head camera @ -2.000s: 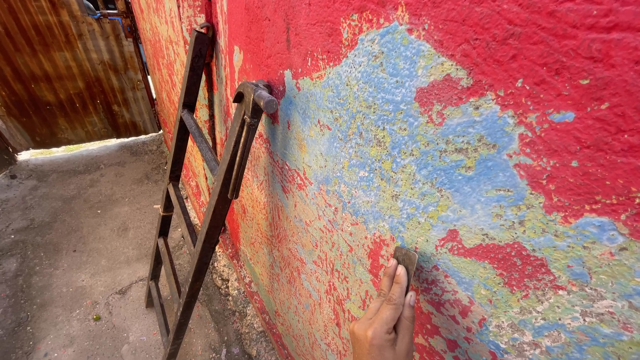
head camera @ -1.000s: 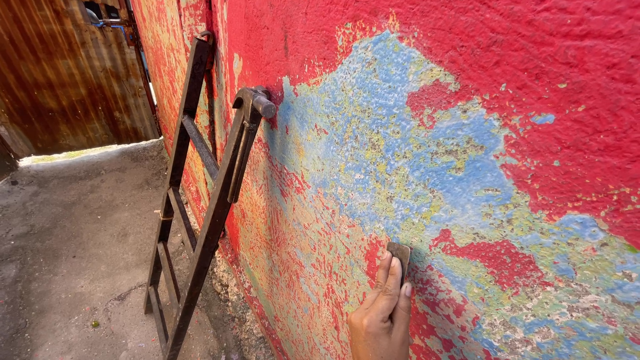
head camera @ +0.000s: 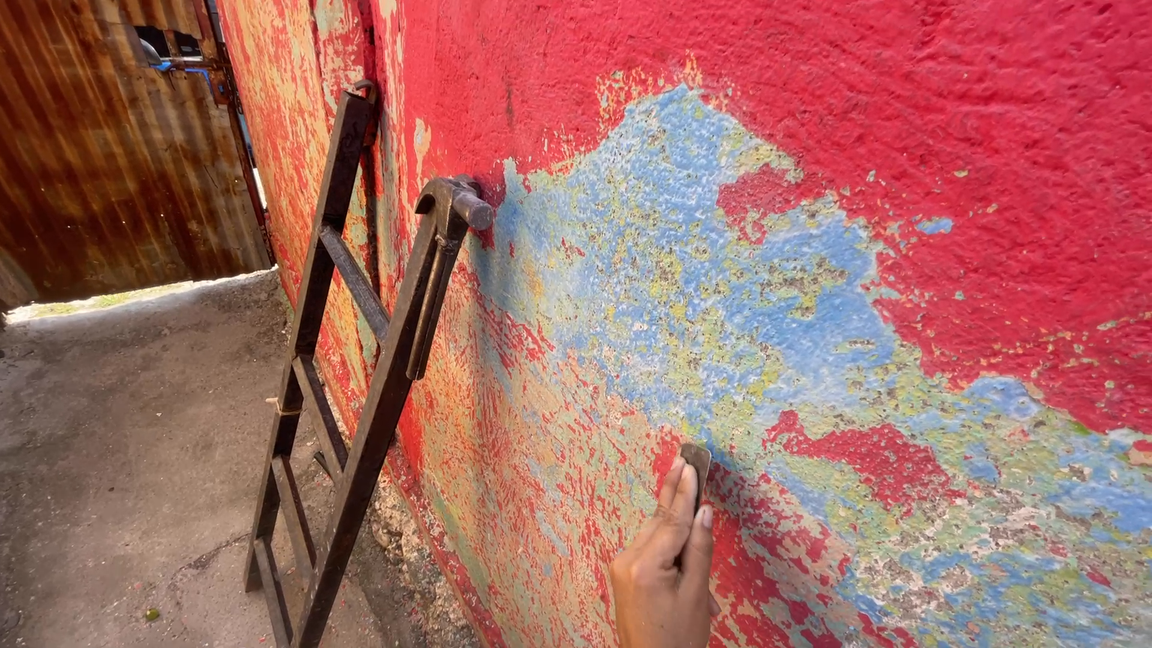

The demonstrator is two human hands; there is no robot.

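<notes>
My right hand (head camera: 666, 567) is low and right of centre, its fingers closed on a small flat metal scraper (head camera: 696, 468). The scraper is against or very near the painted wall (head camera: 720, 252), at the lower edge of a blue and green patch. Worn red paint shows beside my fingers. The thumb is hidden from view. My left hand is out of view. A dark metal ladder (head camera: 360, 450) leans at the wall to the left. A claw hammer (head camera: 450, 211) hangs by its head at the ladder's near top end, handle down.
A rusty corrugated metal gate (head camera: 117, 162) stands at the back left, with light under its bottom edge. The concrete floor (head camera: 135, 432) runs from it past the ladder's lower rungs. Rough, broken masonry (head camera: 414, 558) shows along the wall's foot.
My right hand has kept hold of the scraper and shifted only slightly along the wall. The scraper's tilt has changed between frames. Ladder and hammer have stayed in place.
</notes>
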